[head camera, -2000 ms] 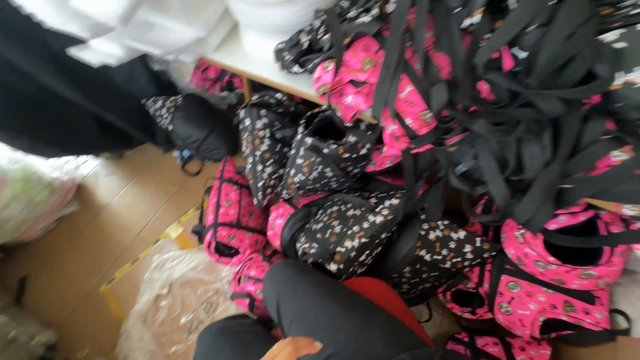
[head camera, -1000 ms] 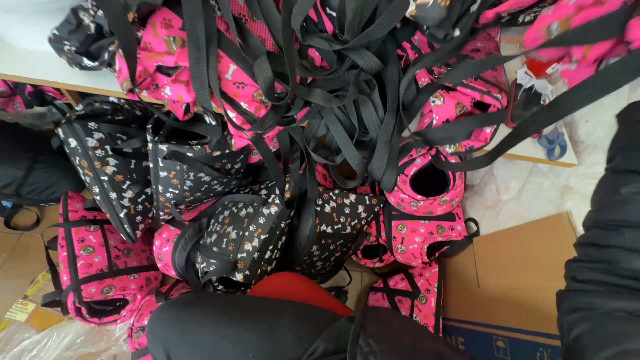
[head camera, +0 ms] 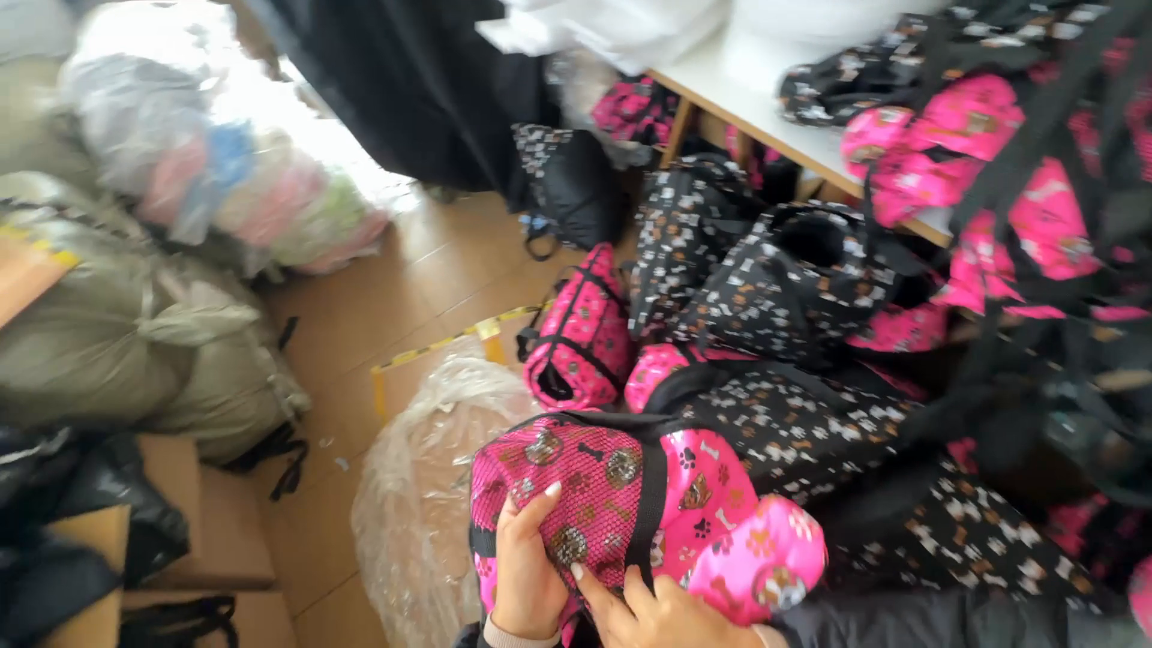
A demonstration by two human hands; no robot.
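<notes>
A pink fabric bag [head camera: 697, 477] with mesh, black trim and a dog, bone and paw print lies across the lower middle of the head view. My left hand [head camera: 529, 562] grips its mesh side, thumb on top. My right hand [head camera: 661, 612] is just to the right, fingers bent against the mesh and the black trim; its palm side is hidden. Behind the bag are black bags with a bone print [head camera: 792, 279] and another pink bag [head camera: 580, 333] with black straps, standing on the floor.
A white table [head camera: 756, 108] at the upper right bears pink and black bags and hanging black straps [head camera: 1017, 198]. Clear plastic film [head camera: 432, 495] lies on the tiled floor. Stuffed sacks [head camera: 135, 333] and cardboard boxes [head camera: 220, 540] stand at the left.
Both my hands have come into view with a pink bag between them; one second ago neither showed. The view has swung left.
</notes>
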